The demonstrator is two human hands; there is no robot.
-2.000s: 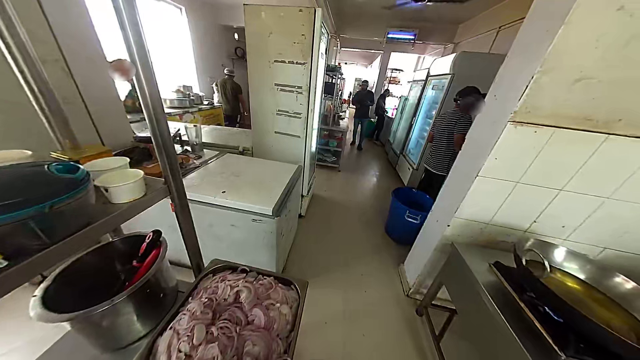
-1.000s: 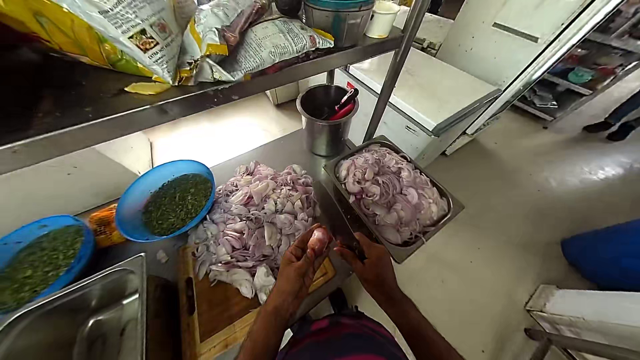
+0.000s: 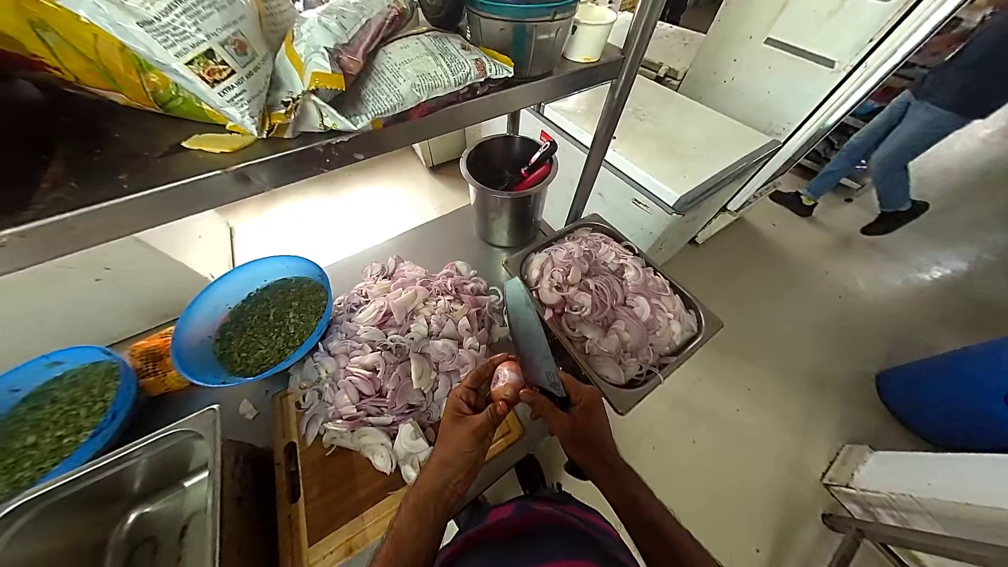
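Observation:
My left hand (image 3: 472, 413) holds a small pinkish onion (image 3: 507, 383) between thumb and fingers, above the near edge of the counter. Gripped in my right hand (image 3: 575, 421) is a kitchen knife (image 3: 532, 339), its broad blade pointing up and away, close beside the onion. A large heap of sliced onions (image 3: 409, 339) lies left of the blade, partly over a wooden cutting board (image 3: 339, 496). More sliced onions (image 3: 606, 295) fill a rectangular steel pan (image 3: 705, 329) on the right.
Two blue bowls of chopped greens (image 3: 272, 323) (image 3: 59, 417) stand left, behind a steel pan (image 3: 118, 504). Beyond the heap is a steel pot (image 3: 510, 213) holding red-and-black handled tools. A metal shelf (image 3: 331, 142) with packets spans above. At right are a blue bin (image 3: 949, 394) and a person (image 3: 898, 142).
The view has swung down from the room to the counter. Since the middle frame, the knife blade has come up into plain sight beside the onion. A person's legs show more fully at the upper right.

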